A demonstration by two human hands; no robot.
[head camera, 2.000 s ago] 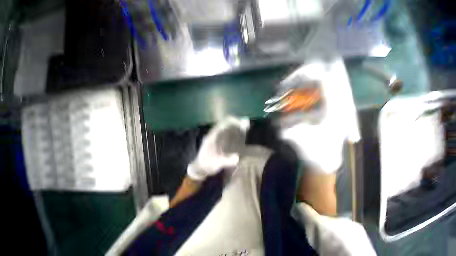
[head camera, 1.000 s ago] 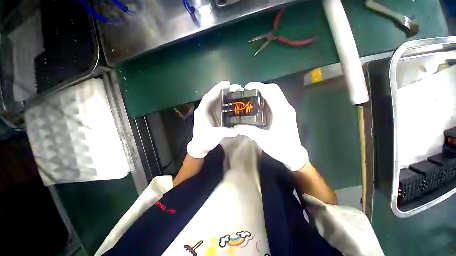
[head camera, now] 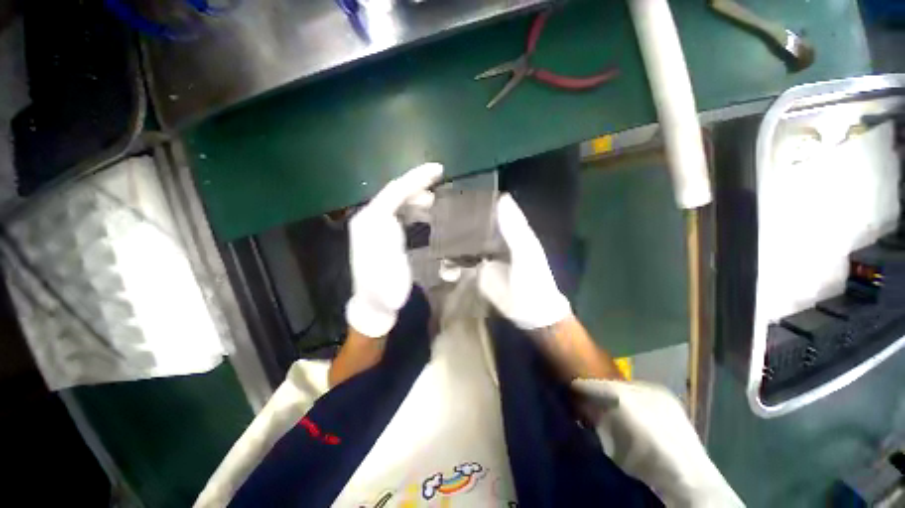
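A plain grey block-shaped housing [head camera: 464,220] is held above the lap at the centre, a little blurred. No orange shows on its visible face. My right hand [head camera: 526,270], in a white glove, grips its right side and lower edge. My left hand [head camera: 383,248], also in a white glove, is at its left, with fingers curled near its upper left edge and a dark gap between palm and part. Whether the left fingers touch the part is not clear.
Red-handled pliers [head camera: 528,71], a white tube [head camera: 675,109] and a brush [head camera: 772,35] lie on the green mat. A rimmed tray [head camera: 756,298] with dark parts is at right. A blister tray [head camera: 129,288] and a pan of black parts [head camera: 77,109] are at left. Machine base [head camera: 258,60] at top.
The part has turned from its open side with orange coils to a plain grey face. My left hand has shifted left and loosened from around it.
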